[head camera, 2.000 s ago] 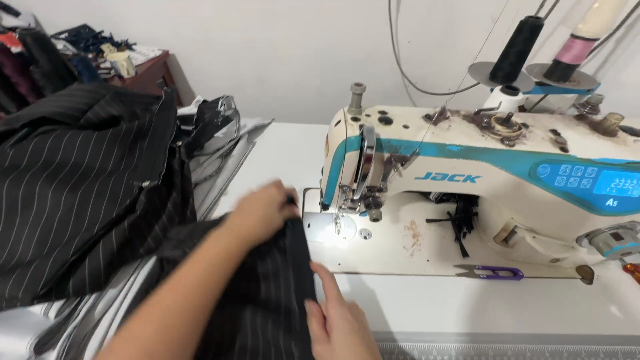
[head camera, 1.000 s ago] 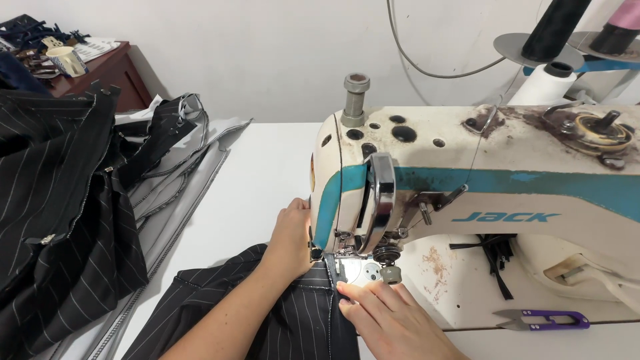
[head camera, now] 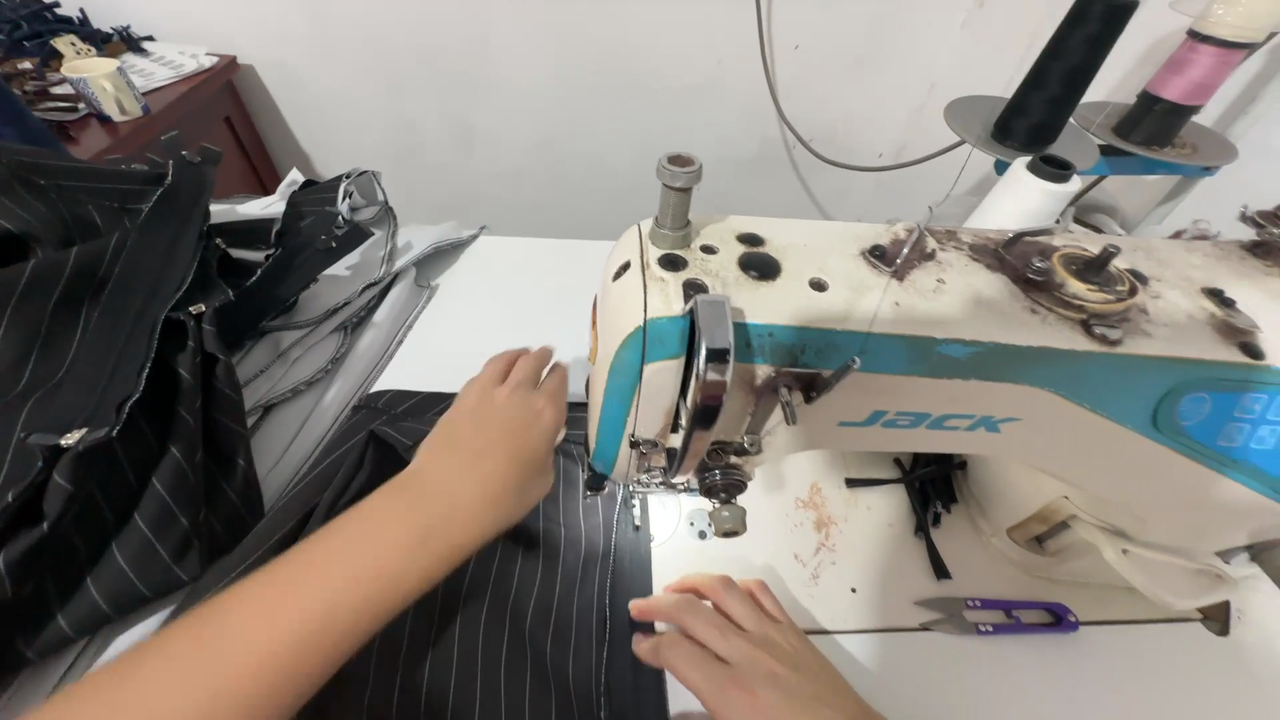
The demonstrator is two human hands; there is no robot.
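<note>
A black pinstriped fabric piece lies on the white table, its right edge passing beside the presser foot of the Jack sewing machine. Just left of the machine head, my left hand is over the cloth's upper part, fingers bent and slightly blurred; whether it grips cloth cannot be told. Nearer the front, my right hand has its fingertips at the cloth's right edge, thumb side partly hidden. An overlocked seam runs down the cloth close to that edge.
Pinstriped garment pieces with zippers are heaped at left, beside grey pieces. Purple thread snips and black fabric scraps lie on the machine bed. Thread cones stand behind. A mug sits on a reddish-brown cabinet.
The cloth was carried to the machine from its left. Since one second ago, my left hand has shifted away from the needle area, and my right hand has moved down along the cloth's edge.
</note>
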